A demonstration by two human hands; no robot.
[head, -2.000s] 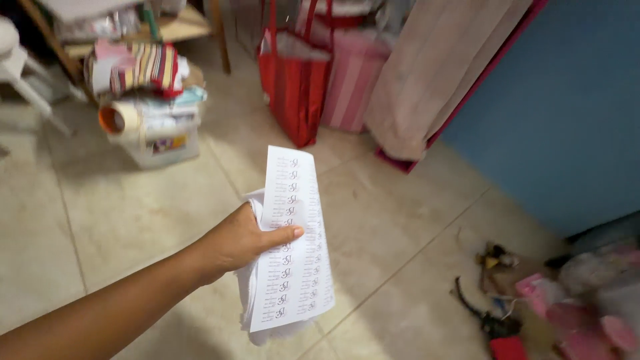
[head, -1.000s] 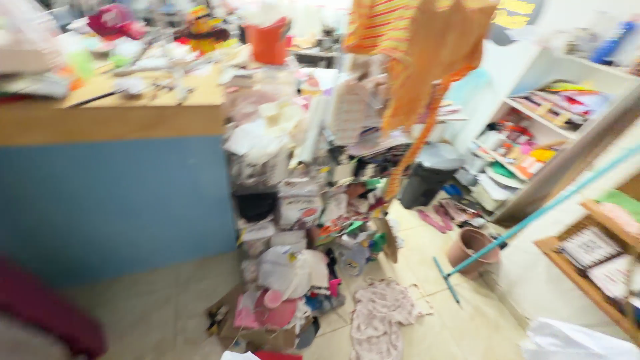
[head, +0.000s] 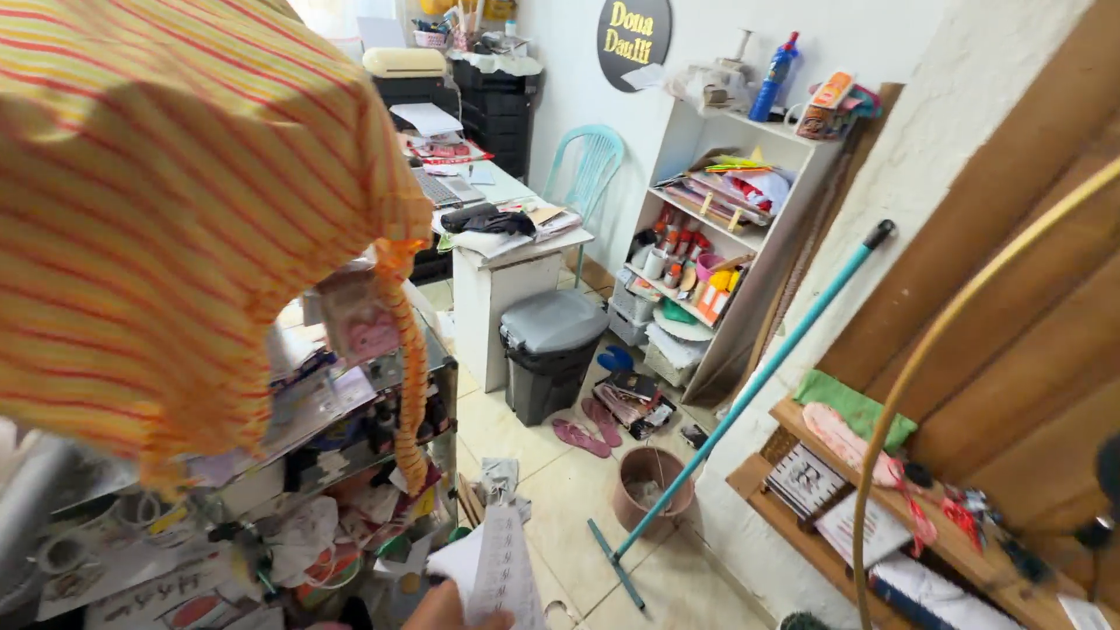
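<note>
Low in the view, cut off by the bottom edge, my left hand point(head: 455, 610) grips white printed paper sheets point(head: 503, 573), its thumb over their lower part. The sheets bear rows of small writing and marks. Beyond them lies a crumpled pale cloth or paper point(head: 500, 479) on the floor. To the left of the hand is a cluttered heap of papers and cords point(head: 297, 534). An orange and yellow striped cloth point(head: 175, 210) hangs close in front and hides much of the left side. My right hand is out of the frame.
A teal squeegee point(head: 744, 398) leans on the wall by a brown bucket point(head: 639, 499). Pink flip-flops point(head: 582, 437) lie near a grey lidded bin point(head: 553, 350). Beyond are a white desk point(head: 516, 249) and a shelf unit point(head: 661, 162); at right, a wooden shelf point(head: 761, 486).
The view has swung from the tiled floor and blue panel to the desk and shelf side of the room. The left hand held similar printed sheets two seconds ago, fully in view.
</note>
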